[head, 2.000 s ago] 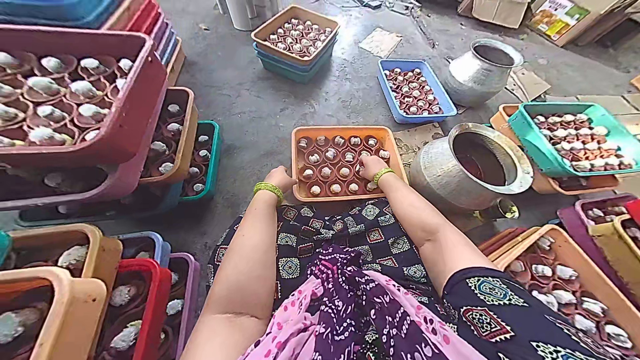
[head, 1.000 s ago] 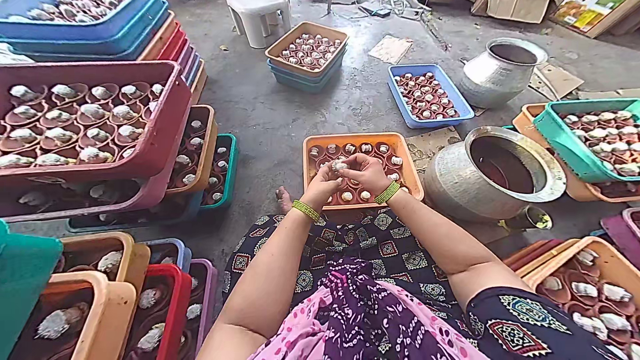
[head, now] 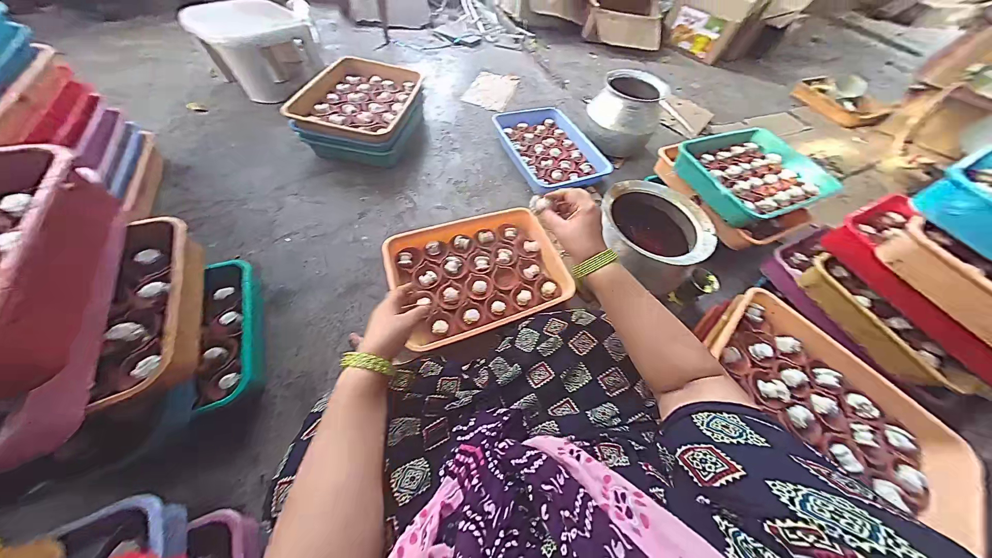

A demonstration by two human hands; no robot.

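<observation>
An orange plastic tray [head: 569, 288] lies in front of my lap, with rows of small reddish-brown cups inside, most of them topped with a whitish tuft. My left hand [head: 393, 319] rests at the tray's left side, thumb and fingers over its edge near a cup. My right hand [head: 573, 222] is raised at the tray's upper right corner, pinching a small whitish piece [head: 541, 204]. One cup [head: 507, 278] in the tray shows no white top. Close to the right hand stands a wide-mouthed metal pot [head: 701, 246] with dark liquid inside.
A blue tray [head: 590, 180] of similar cups lies ahead, beside a second metal pot [head: 624, 116]. Stacked trays [head: 232, 403] crowd the left side; a teal tray [head: 829, 186] and an orange one [head: 949, 457] are on the right. Further back are a tan tray [head: 291, 112] and a white stool [head: 232, 19].
A second ago both hands were together above the tray. They have parted: my left hand is at the tray's left side, my right hand at its upper right, holding a whitish piece.
</observation>
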